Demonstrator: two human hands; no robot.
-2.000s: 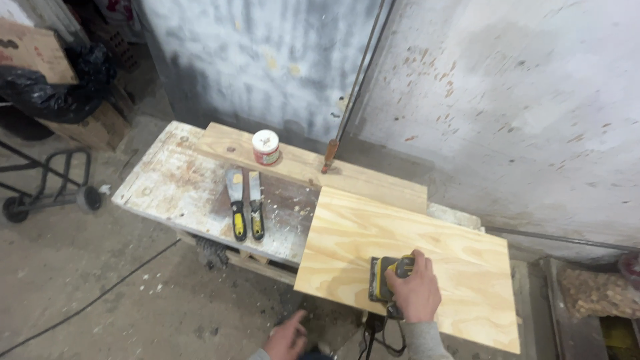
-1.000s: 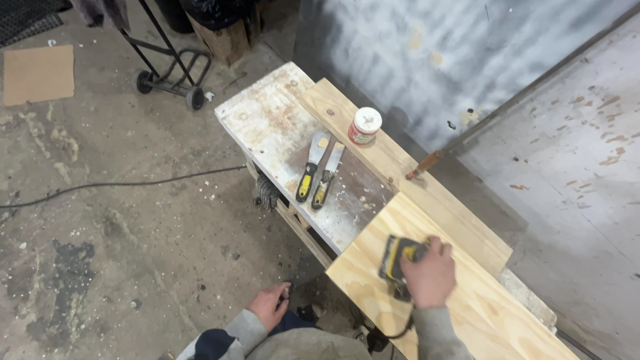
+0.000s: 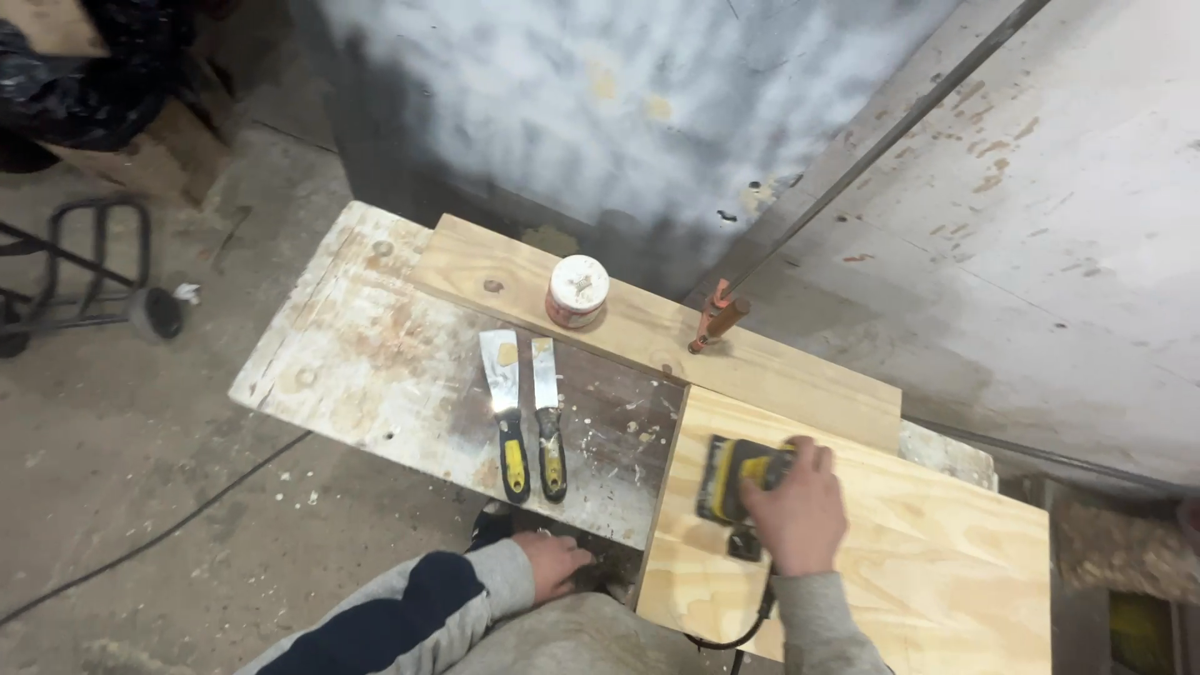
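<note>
My right hand (image 3: pixel 804 511) grips a yellow and black electric sander (image 3: pixel 741 478), which rests on the left part of a light pine plywood panel (image 3: pixel 919 534). The sander's black cord hangs over the panel's near edge. My left hand (image 3: pixel 555 565) is low beside my body, near the bench's front edge, with nothing seen in it; its fingers are partly bent. Two putty knives with black and yellow handles, a wider one (image 3: pixel 507 412) and a narrower one (image 3: pixel 548 417), lie side by side on the paint-spattered bench (image 3: pixel 347 347), left of the panel.
Along the bench's back lies a long board (image 3: pixel 797 361), held by a bar clamp with an orange-red screw end (image 3: pixel 717 319). A white-lidded tub (image 3: pixel 577 291) stands on it. Walls rise behind. At left are a hand truck (image 3: pixel 98 272) and a cable (image 3: pixel 178 525) on the floor.
The view has swung noticeably between frames. My right hand has stayed on the sander, which has shifted over the panel toward its left edge since two seconds ago. The putty knives and tub stay in place.
</note>
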